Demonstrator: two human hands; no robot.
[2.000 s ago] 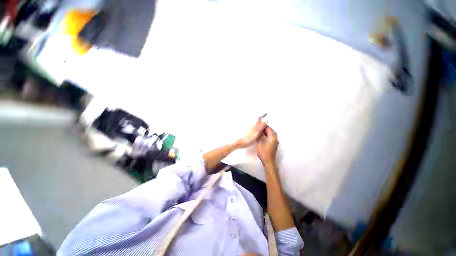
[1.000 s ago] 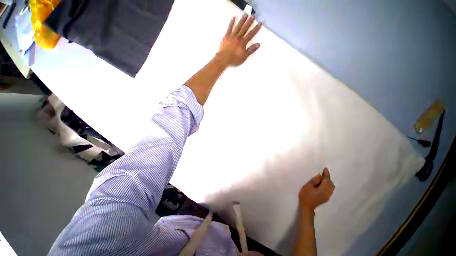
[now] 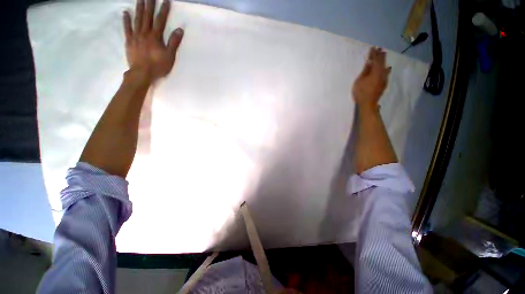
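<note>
The white fabric (image 3: 276,103) lies spread over the table, creased near the front, its far edge running across the top of the view. My left hand (image 3: 148,49) lies palm down on its far left part, fingers spread, holding nothing. My right hand (image 3: 371,80) is on or just over the fabric at the right, fingers close together and pointing to the far edge. What may be under or between the right fingers is hidden. The tape measure (image 3: 255,241) hangs from my neck, one end over the fabric.
Dark suiting cloth (image 3: 17,86) lies left of the fabric. Black shears (image 3: 434,69), a tan wooden piece (image 3: 415,22) and a small dark-ended tool (image 3: 419,40) lie at the far right. The table's dark edge rail (image 3: 443,149) curves down the right side.
The view has turned left. My left hand is still spread flat but farther left on the fabric. My right hand has moved towards the far edge, its fingers now straighter.
</note>
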